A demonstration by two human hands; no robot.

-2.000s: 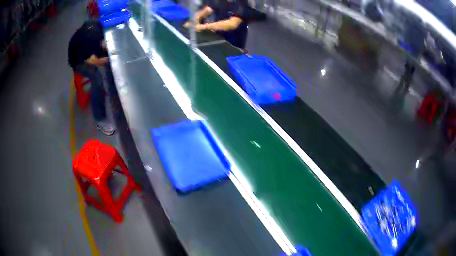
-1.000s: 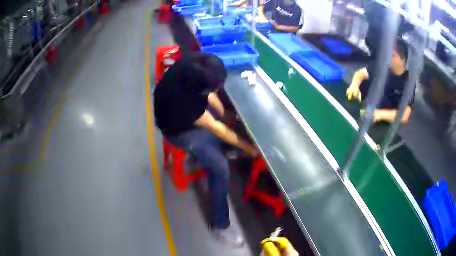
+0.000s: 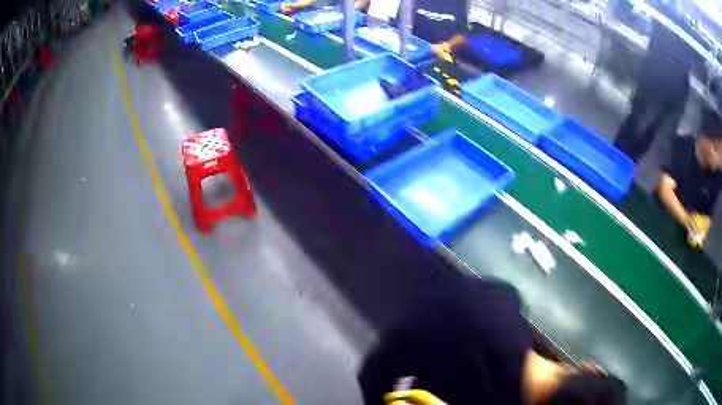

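Observation:
Yellow-covered fingertips, which look like those of my right hand (image 3: 413, 396), show at the bottom edge, cut off and blurred. A small whitish part (image 3: 404, 384) sits at the fingertips; its kind is too blurred to tell. My left hand is not in view. White pieces (image 3: 534, 251) lie loose on the dark bench top (image 3: 590, 304). A shallow blue tray (image 3: 439, 186) stands on the bench farther up, with stacked blue bins (image 3: 368, 103) beyond it. The top bin holds something dark.
A person in a dark shirt (image 3: 455, 344) bends at the bench just ahead, at the bottom. A red stool (image 3: 214, 178) stands on the floor to the left. The green conveyor (image 3: 542, 186) runs beside the bench, with blue trays (image 3: 586, 154) and a seated person (image 3: 689, 190) beyond.
The view has moved forward along the line. The seated person has shifted from mid-view to the bottom. The stacked bins and tray are nearer. The yellow-tipped hand remains at the bottom edge.

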